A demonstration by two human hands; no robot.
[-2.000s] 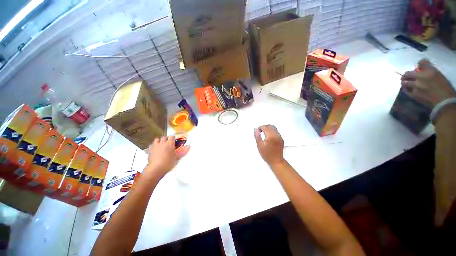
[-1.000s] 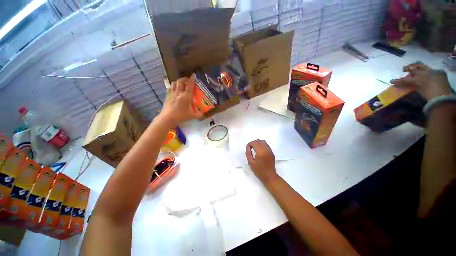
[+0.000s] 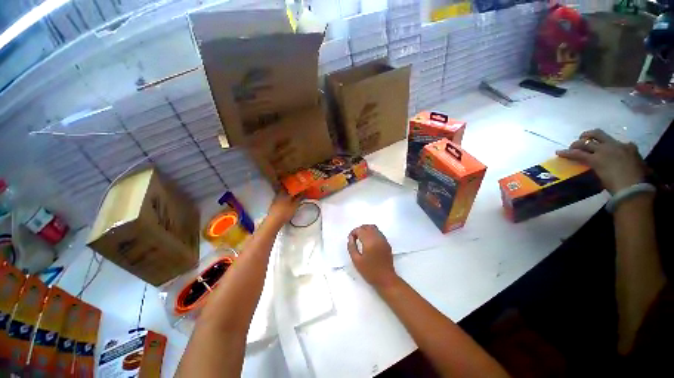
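A flat orange and black colour box (image 3: 325, 178) lies in front of the cartons. My left hand (image 3: 284, 210) is at its left end; the fingertips are partly hidden and seem to grip it. My right hand (image 3: 372, 255) rests on the bench with curled fingers and nothing visible in it. A pale tape roll (image 3: 305, 214) lies beside my left wrist. A white strip (image 3: 285, 317) hangs over white sheets (image 3: 314, 299) between my arms. A coiled orange and black product (image 3: 201, 286) in clear plastic lies left of my left forearm, partly hidden by it.
Open brown cartons (image 3: 373, 111) stand at the back; a small carton (image 3: 148, 225) and yellow tape (image 3: 224, 226) stand left. Stacked colour boxes (image 3: 48, 325) fill the lower left. Two upright boxes (image 3: 451, 184) stand right. Another person's hand (image 3: 610, 162) holds an orange box (image 3: 550, 184).
The colour box was tilted up in my left hand and now lies flat. The view has shifted. The other person's box has turned to show more of its orange side.
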